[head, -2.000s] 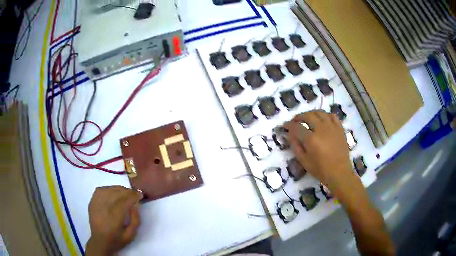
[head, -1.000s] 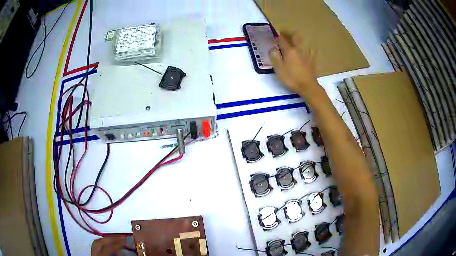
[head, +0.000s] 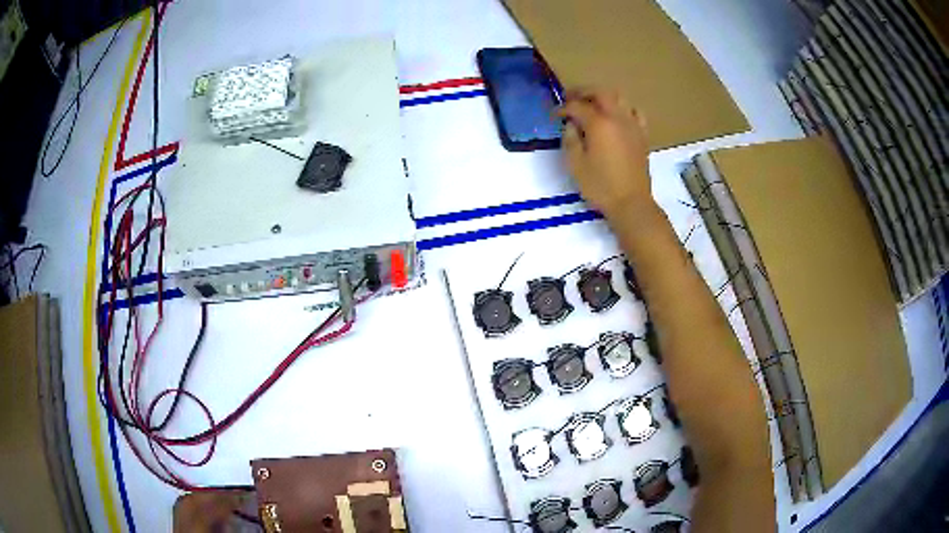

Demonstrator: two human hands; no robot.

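Note:
My right hand (head: 601,141) is at the right edge of the smartphone (head: 515,99). Its fingers are curled at that edge; whether they grip it cannot be told. The phone lies flat, its screen dim and bluish. My left hand (head: 213,512) is at the bottom edge, cut off and dark, against the left side of the red-brown test fixture (head: 302,481). Its fingertips are hidden. The fixture, also cut off below, has a pale locating frame (head: 367,488). Small round speakers (head: 495,311) stand in rows on the foam tray (head: 466,359); my right forearm covers its right part.
The grey tester (head: 229,224) stands behind the fixture, with a clear plastic box (head: 252,99) and a sample unit (head: 324,167) on top. Red and black test leads (head: 260,385) loop at left. A cardboard sheet (head: 666,73) lies beside the phone. Stacked trays (head: 765,344) stand at right.
My right hand went from over the speaker tray to the phone, then from its screen to its right edge. The phone screen dimmed. The view shifted, leaving my left hand and fixture low in view.

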